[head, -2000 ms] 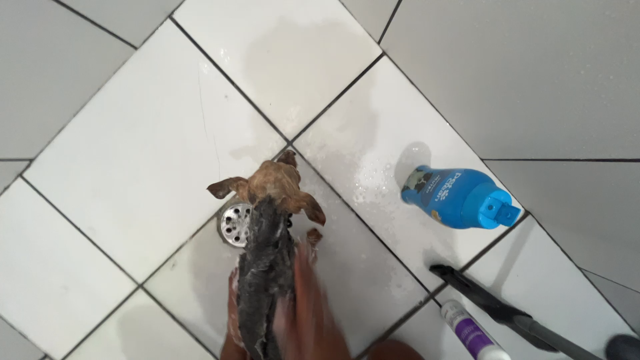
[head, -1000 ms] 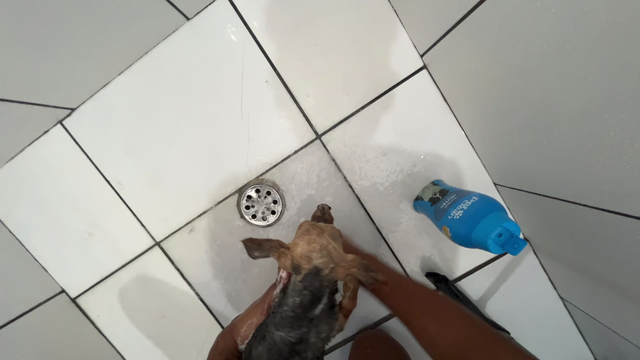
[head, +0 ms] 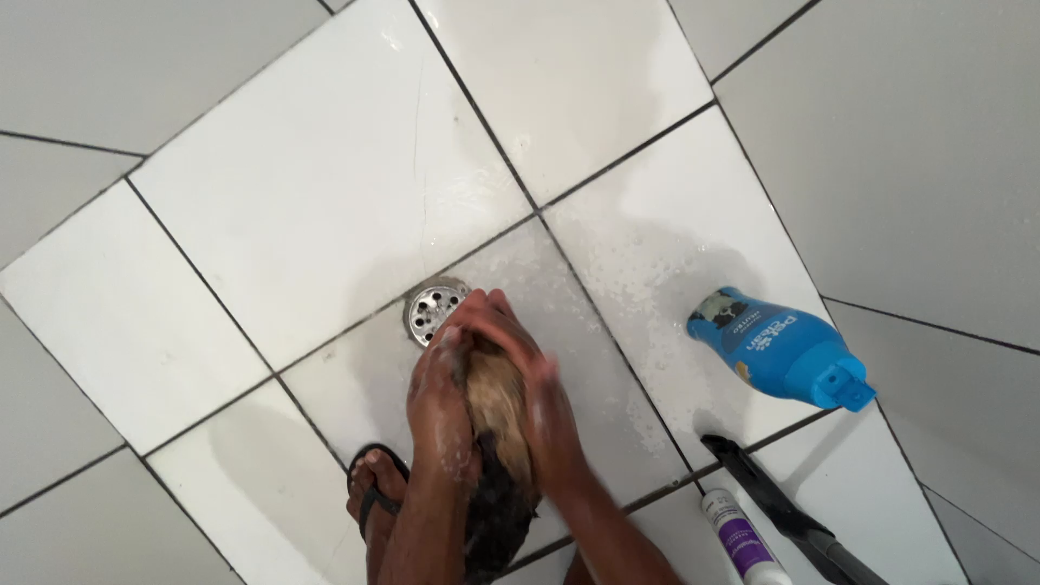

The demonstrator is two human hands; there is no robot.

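A small wet dog with a tan head and dark back stands at the bottom centre, seen from above. My left hand lies along the left side of its head, with some lather on the skin. Against the right side of the head is my right hand, its fingers reaching round the front of the muzzle. Both hands cup the head, and the dog's face and ears are hidden beneath them. Just beyond the fingertips a round metal floor drain is partly covered.
A blue pet shampoo bottle stands on the wet tiles at right. Below it are a white bottle with a purple label and a black-headed squeegee. My foot in a black flip-flop is at lower left. Tiled walls rise on both sides.
My hands have come together around the dog's head, which showed uncovered one second ago. The right hand was then at the dog's right side, its forearm stretched across from the lower right.
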